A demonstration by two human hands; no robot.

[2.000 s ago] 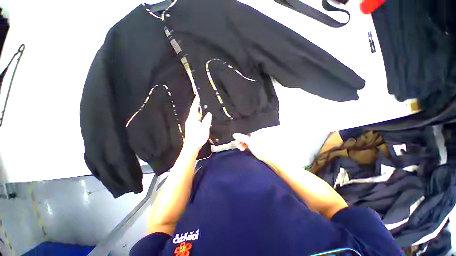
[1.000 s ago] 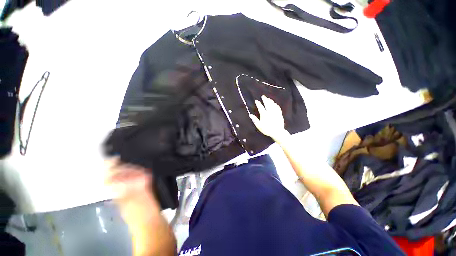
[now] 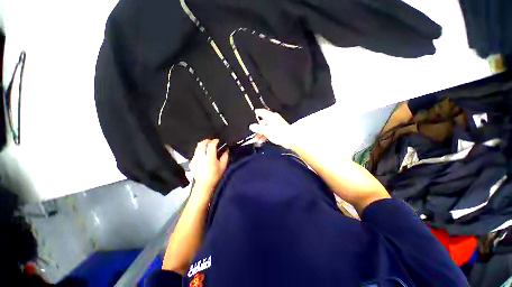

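The black jacket [image 3: 269,73] lies front up on the white table, its front edges together. Pale broken trim [image 3: 220,56] runs down the front opening and outlines both pockets. My left hand [image 3: 208,161] grips the hem band just left of the front opening, at the table's near edge. My right hand [image 3: 271,128] pinches the hem at the lower end of the front trim. A thin pale line shows along the hem between my hands. Whether a small tool is inside either hand cannot be seen.
A hanger [image 3: 18,98] lies on the white table [image 3: 53,140] at the left. Dark garments with white parts [image 3: 443,179] are heaped at the right, near a brown cloth [image 3: 412,126]. Another dark garment [image 3: 491,28] lies at the upper right. A red object [image 3: 461,248] is below the heap.
The left front, folded open with its lining showing, now lies flat again. My left hand has moved from the sleeve side to the hem; my right hand has moved from the pocket to the hem.
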